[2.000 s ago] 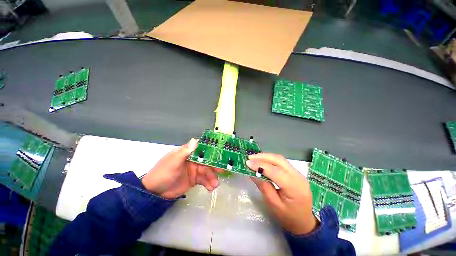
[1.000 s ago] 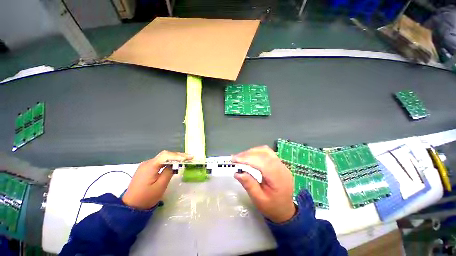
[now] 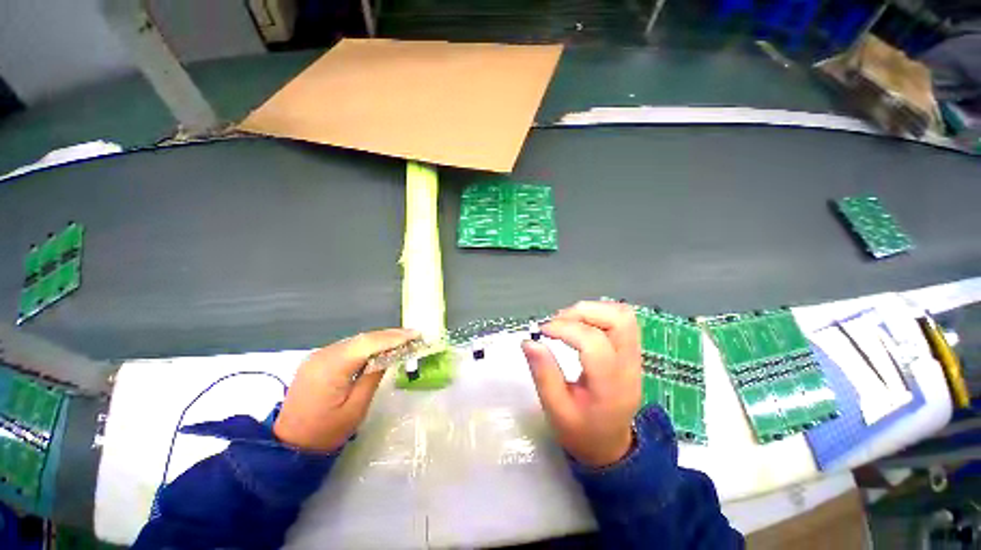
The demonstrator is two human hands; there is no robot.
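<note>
A PCB panel (image 3: 473,335) is held between my two hands above the white bench's back edge. It is seen nearly edge-on, slightly tilted, with small black parts along its near edge. My left hand (image 3: 336,389) grips its left end with thumb and fingers. My right hand (image 3: 589,381) grips its right end. The panel's faces are mostly hidden by the steep angle. The yellow strip (image 3: 423,258) runs from the belt to the bench behind the panel.
Two green panels lie on the bench at right, one partly behind my right hand (image 3: 674,376), the other (image 3: 772,374) by papers on blue backing (image 3: 873,371). Panels lie on the dark belt at left (image 3: 52,272), centre (image 3: 508,217) and right (image 3: 873,226). Cardboard (image 3: 414,99) covers the belt's far side.
The view has swung right since the first frame. The held panel turned from face-up to nearly edge-on, and since the second frame its tilt changed. The centre belt panel moved slightly left.
</note>
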